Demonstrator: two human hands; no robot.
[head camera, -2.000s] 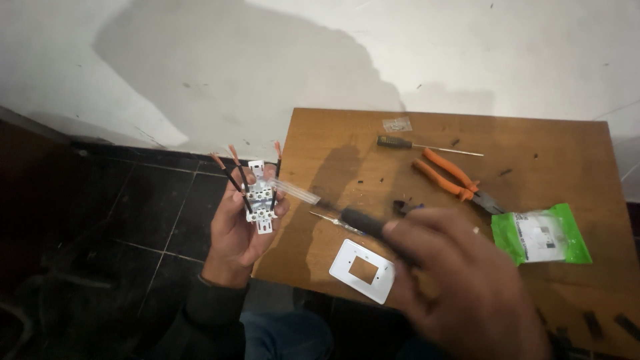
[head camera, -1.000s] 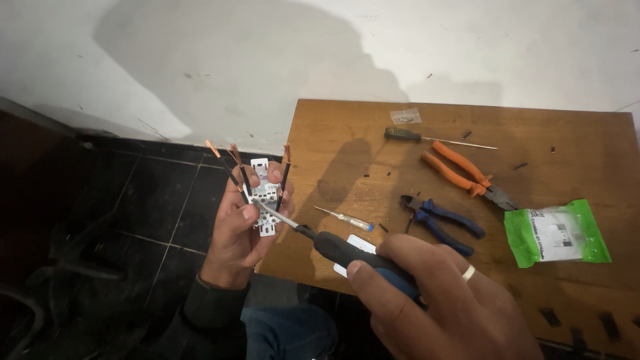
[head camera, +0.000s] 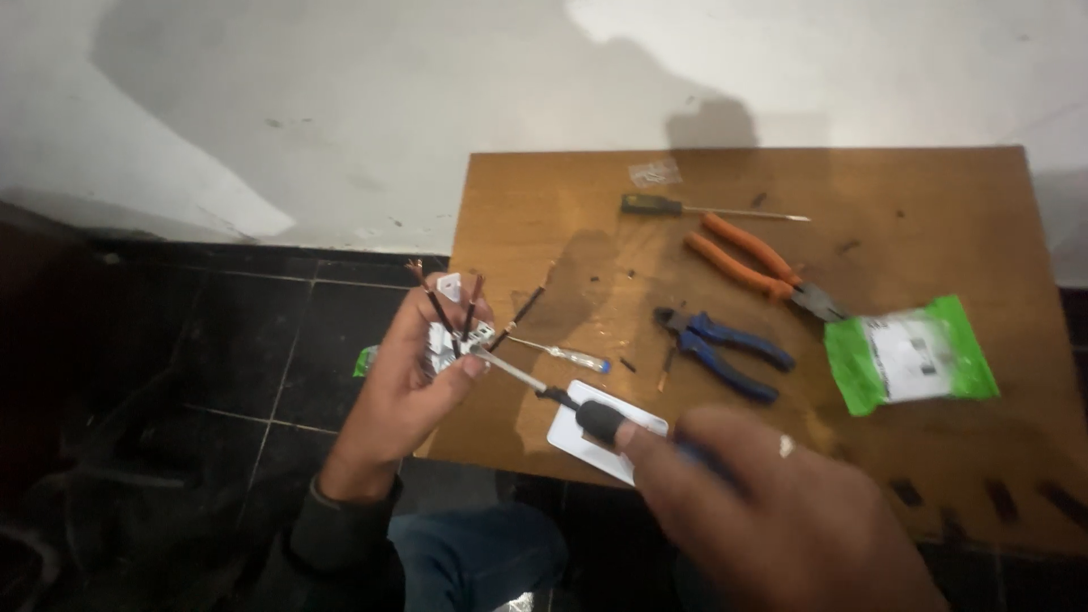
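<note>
My left hand (head camera: 406, 387) grips a white electrical outlet module (head camera: 442, 344) just past the left edge of the table. Black wires (head camera: 439, 304) with bare, stranded copper ends stick up from the module. Closed around the dark handle of a screwdriver (head camera: 605, 420), my right hand (head camera: 756, 501) is blurred. The blade reaches the module beside my left thumb, but its exact seat there cannot be made out. Under the handle lies a white wall plate (head camera: 595, 459), partly covered.
On the wooden table (head camera: 544, 195) lie a second screwdriver (head camera: 653, 205), orange-handled pliers (head camera: 748, 255), blue-handled cutters (head camera: 731, 353), a clear-handled tester screwdriver (head camera: 578, 360), a green and white packet (head camera: 914, 357), a small clear bag (head camera: 654, 173) and dark scraps.
The module has turned in my left hand, and one wire now leans out to the right. The screwdriver blade, away from the module two seconds ago, has come to it.
</note>
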